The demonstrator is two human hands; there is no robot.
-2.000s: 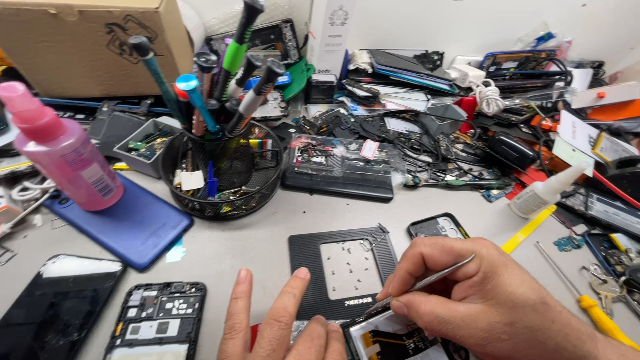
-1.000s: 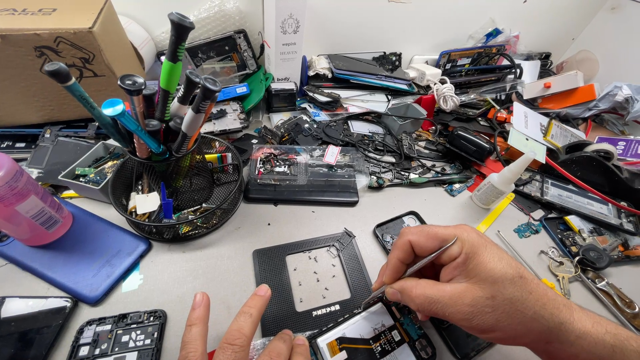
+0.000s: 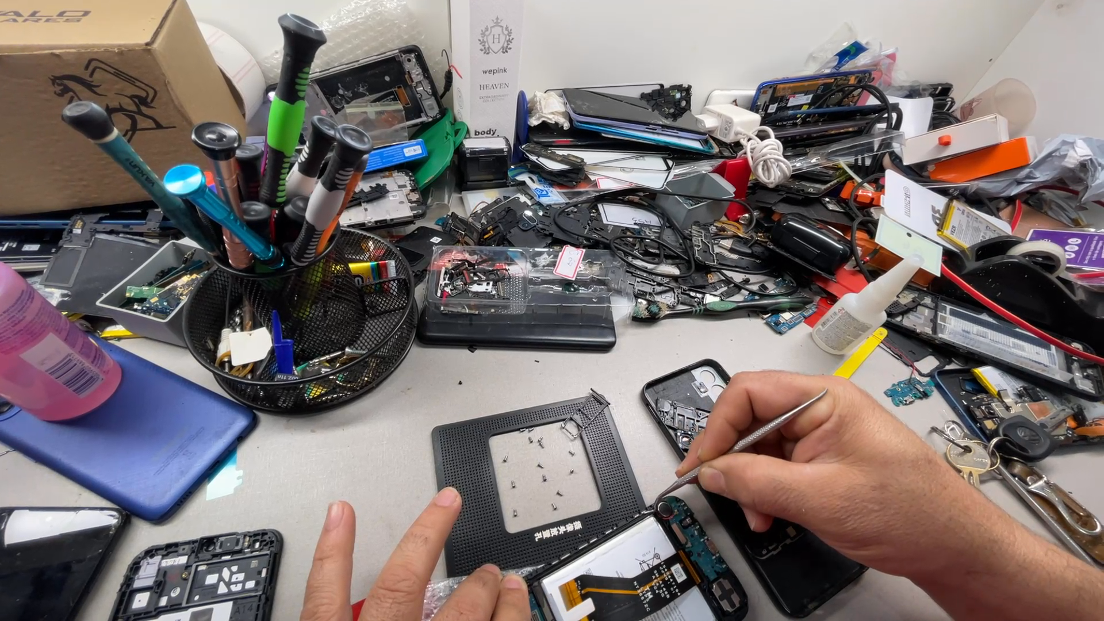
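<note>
My right hand [image 3: 802, 466] holds a thin metal pick [image 3: 746, 440] with a knurled handle, its tip at the top corner of an opened smartphone [image 3: 638, 569]. The phone shows a white battery, a black flex cable and a green-blue circuit board. My left hand [image 3: 431, 569] lies at the phone's left, index and middle fingers spread, the others curled by the phone's edge; whether they touch it is hidden. Behind the phone lies a black perforated frame mat [image 3: 457, 457] with several tiny screws [image 3: 542, 466] in its window. A black phone housing [image 3: 759, 561] lies partly under my right hand.
A mesh organizer [image 3: 302, 388] holds screwdrivers [image 3: 289, 103]. At the left are a pink bottle [image 3: 52, 354], a blue phone cover [image 3: 129, 431] and a phone frame [image 3: 203, 578]. Phone parts and cables [image 3: 681, 250] pile up behind; a glue bottle [image 3: 862, 310] and keys [image 3: 970, 457] are right.
The view has shifted. The pick's tip, over the phone's upper part before, is now at its top corner near the round camera part. My left hand keeps its spread fingers beside the phone.
</note>
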